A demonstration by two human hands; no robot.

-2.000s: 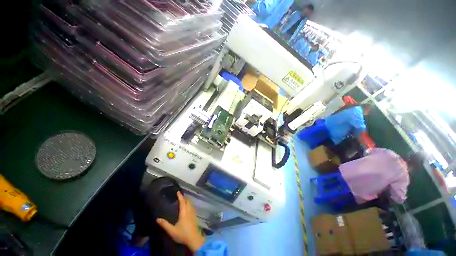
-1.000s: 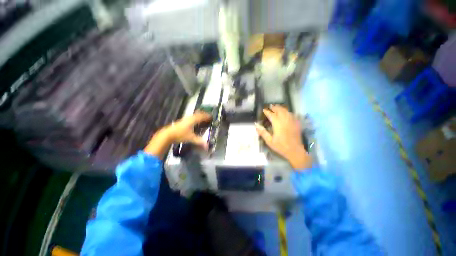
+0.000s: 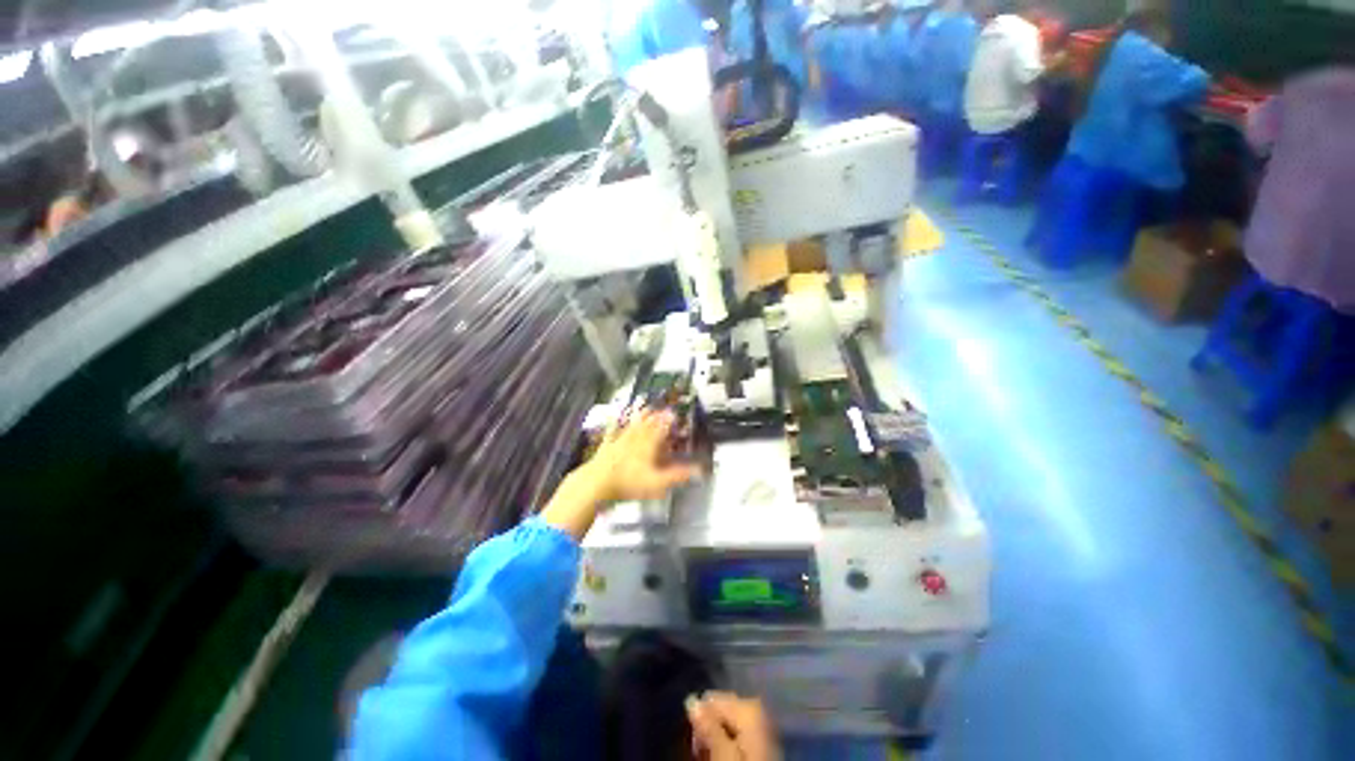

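Observation:
A white benchtop machine [image 3: 765, 520] stands in front of me. My left hand [image 3: 636, 464] is over its left fixture [image 3: 664, 390], fingers apart, and partly hides the fixture. No held part shows in it. The right fixture [image 3: 835, 446] sits near the machine's front with a green board-like piece in it. My right hand [image 3: 731, 729] is low at the bottom edge, partly cut off, fingers curled. Whether it holds something small is unclear. The screen [image 3: 755, 589] shows a green patch.
A tall, leaning stack of clear trays [image 3: 372, 402] with dark-red parts stands left of the machine. A black cable chain [image 3: 904, 485] lies beside the right fixture. A yellow-striped line [image 3: 1137, 390] crosses the blue floor at right. Cartons [image 3: 1181, 271] and seated people are beyond it.
The view has turned and lifted. My right hand has left the right fixture and moved down to the bottom edge. My left hand remains at the left fixture. The screen now shows green.

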